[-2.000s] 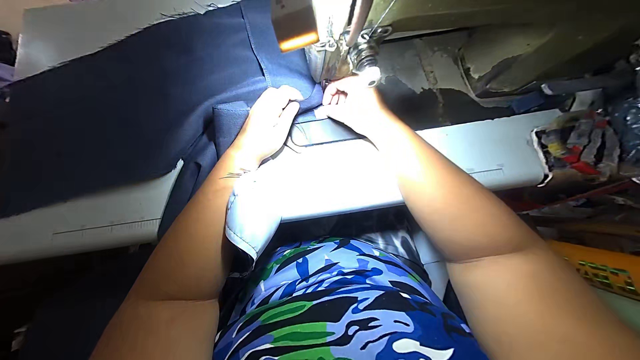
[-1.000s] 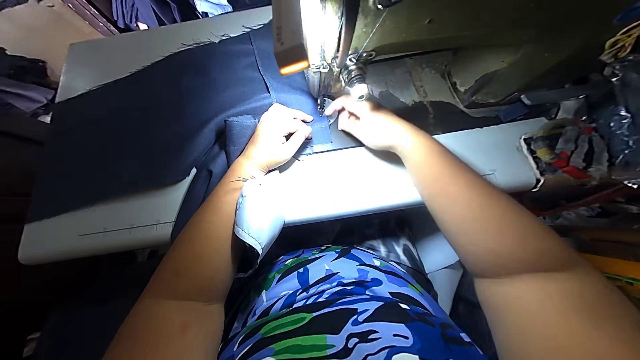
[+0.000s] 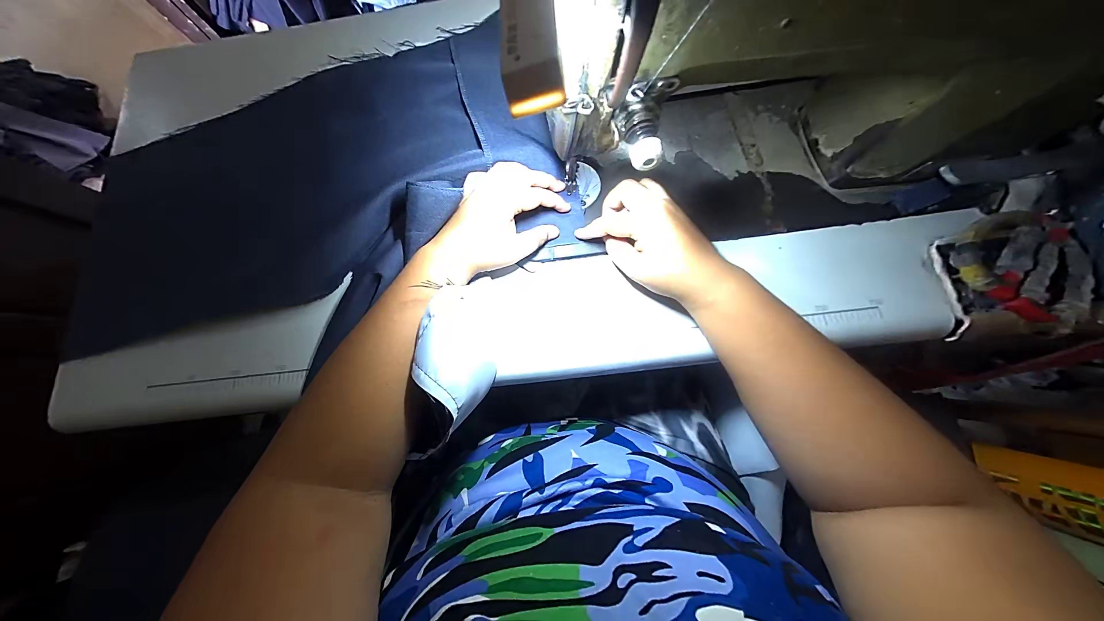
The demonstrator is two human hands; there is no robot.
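Observation:
Dark navy fabric (image 3: pixel 285 198) lies over the left of the sewing machine table, its upper edge frayed, its inner end running under the needle area. My left hand (image 3: pixel 509 216) presses flat on a folded part of it, just left of the presser foot (image 3: pixel 571 172), with fingers spread. On the right, my right hand (image 3: pixel 642 233) has its index finger and thumb at the fabric's right edge; whether they pinch it cannot be told. The sewing machine's needle head (image 3: pixel 595 78) stands above, brightly lit. A light-coloured cloth piece (image 3: pixel 454 354) hangs over the table's front edge beside my left wrist.
The pale table (image 3: pixel 819 276) has printed ruler marks along its front. A bundle of coloured cloth scraps (image 3: pixel 1018 276) is at its right end. A yellow plastic basket (image 3: pixel 1048 492) is lower right. Dark cloths (image 3: pixel 47 103) are piled at the far left.
My right hand has drawn back from the needle towards the front right. My left hand stays on the fabric, its fingers more spread than before. The view has shifted somewhat.

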